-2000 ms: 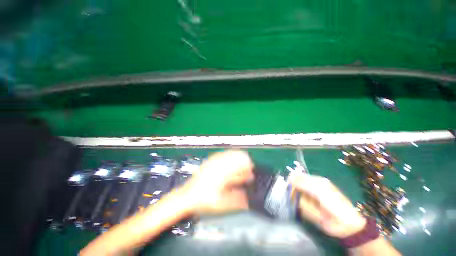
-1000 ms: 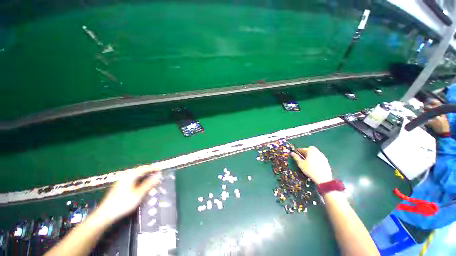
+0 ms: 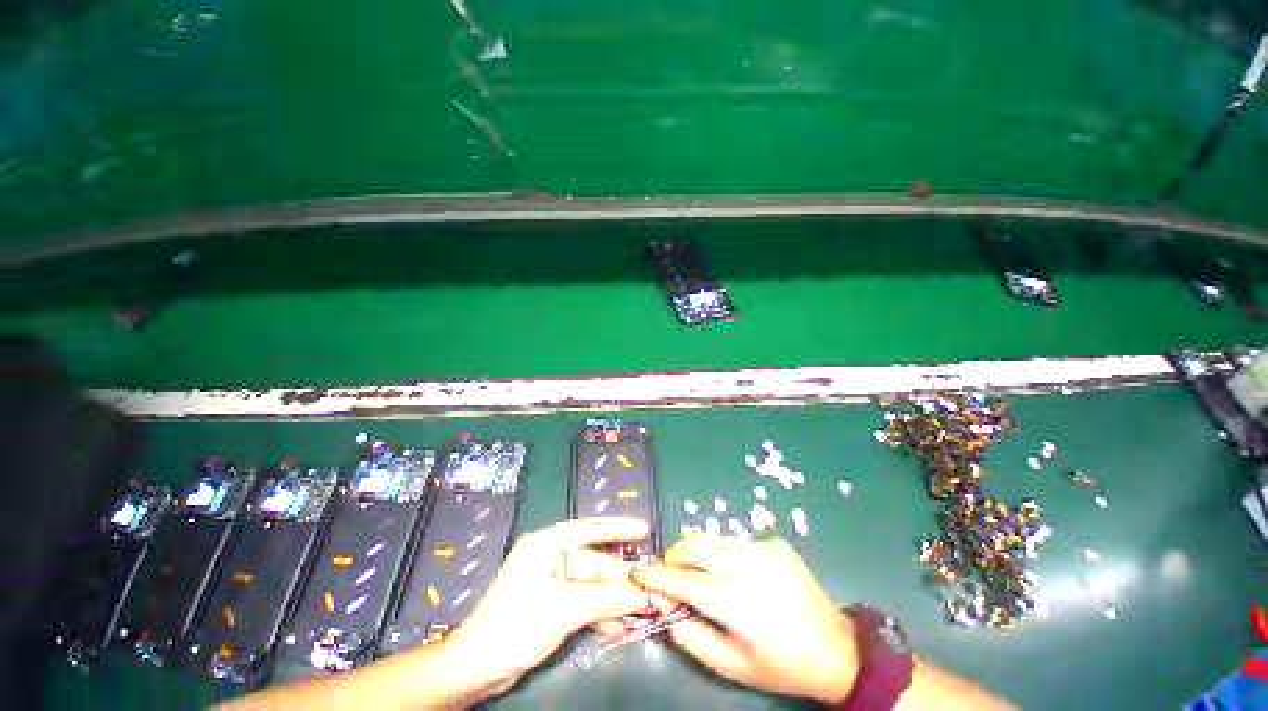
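Note:
A black phone body (image 3: 612, 479) lies upright in front of me, with orange and white slips on its middle. Its lower end is hidden by my hands. My left hand (image 3: 563, 597) and my right hand (image 3: 758, 611) meet fingertip to fingertip over that end. Thin silvery tweezers (image 3: 633, 633) show under my right fingers. Whether my left fingers pinch a small part cannot be told. Small white parts (image 3: 779, 465) lie scattered just right of the phone. A pile of small amber-and-dark parts (image 3: 980, 528) lies further right.
Several open phone bodies (image 3: 369, 549) stand in a slanted row at left. Behind the worn white edge strip (image 3: 779, 386), spaced phones (image 3: 691, 285) lie on the green belt. A dark tray or device (image 3: 1231, 396) and something red and blue are cut off at the right edge.
The view has swung back left. My right hand has left the amber pile and my left hand has left the strip with pale spots, now out of view. Both are together at the phone.

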